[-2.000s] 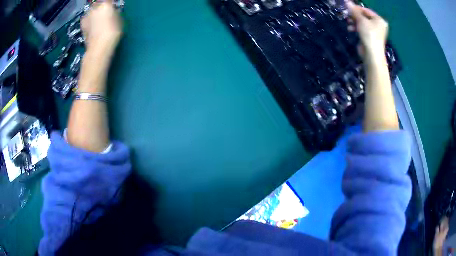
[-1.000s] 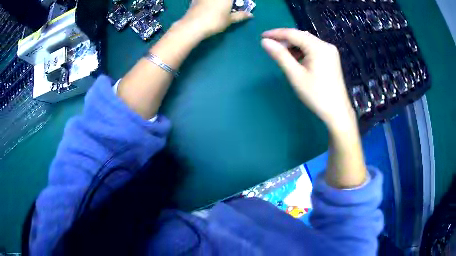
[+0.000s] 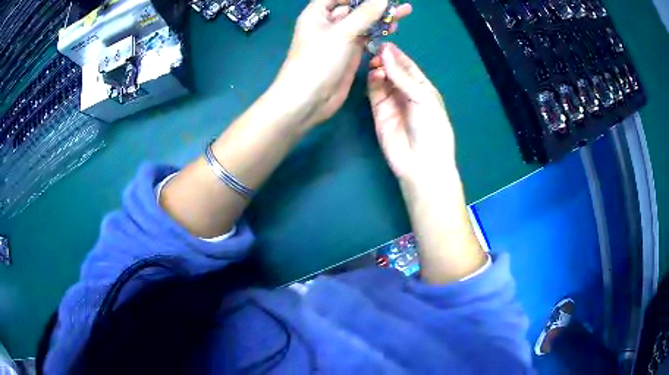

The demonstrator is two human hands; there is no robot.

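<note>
A small module assembly (image 3: 378, 28), black and silver, is between my two hands at the top centre, partly hidden by fingers. My left hand (image 3: 326, 55) holds it from the left and above. My right hand (image 3: 411, 110) touches its lower edge with thumb and index fingertips pinched together at a small light part (image 3: 374, 47). Whether that part belongs to the module cannot be told. The black component tray (image 3: 534, 139) lies at the right with rows of shiny units in its pockets.
Loose module assemblies (image 3: 246, 13) lie at the top left. A white-and-silver screw feeder (image 3: 136, 69) stands left of them. Clear blister trays (image 3: 44, 157) lie at the far left. A small dark part (image 3: 4, 250) is at the left edge. A shoe (image 3: 557, 326) shows on the blue floor.
My right hand has moved from the black tray to my left hand, and they now meet at the module. The view has shifted, bringing the feeder further in.
</note>
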